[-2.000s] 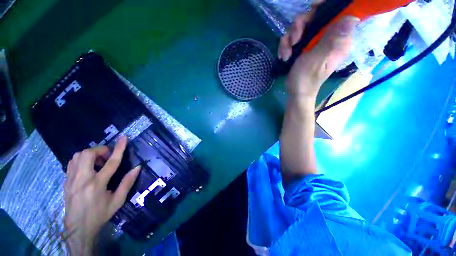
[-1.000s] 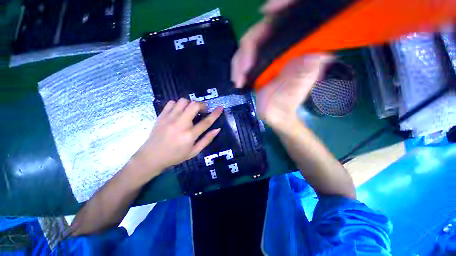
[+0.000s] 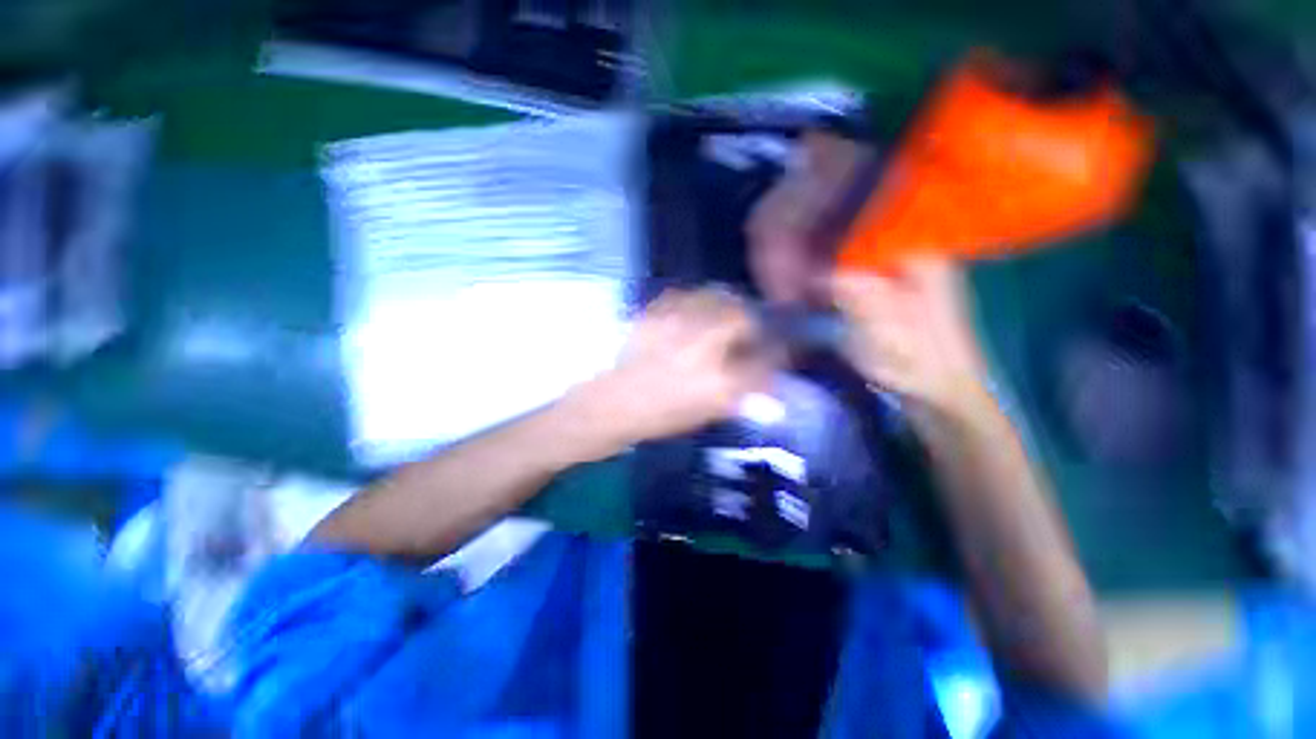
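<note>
The view is strongly blurred. My right hand (image 3: 880,296) is closed around the orange and black electric screwdriver (image 3: 1003,166), above the upper middle of the black plastic housing (image 3: 678,217). The screwdriver's bit does not show. My left hand (image 3: 700,361) is at the middle of the housing, close to my right hand; its fingers are too blurred to tell whether they hold anything. White metal brackets (image 3: 758,484) show at the housing's near end, and another bracket (image 3: 746,149) shows at its far end.
A bright protective sheet (image 3: 484,289) lies left of the housing on the green bench mat (image 3: 231,188). Another black part (image 3: 491,44) is at the back. The blurred round screw dish (image 3: 1126,383) is at the right. Wrapped items (image 3: 72,224) lie at the far left.
The view has swung, so the housing stands further right in the picture. My right hand has brought the screwdriver over the housing, close to my left hand. The picture is more blurred.
</note>
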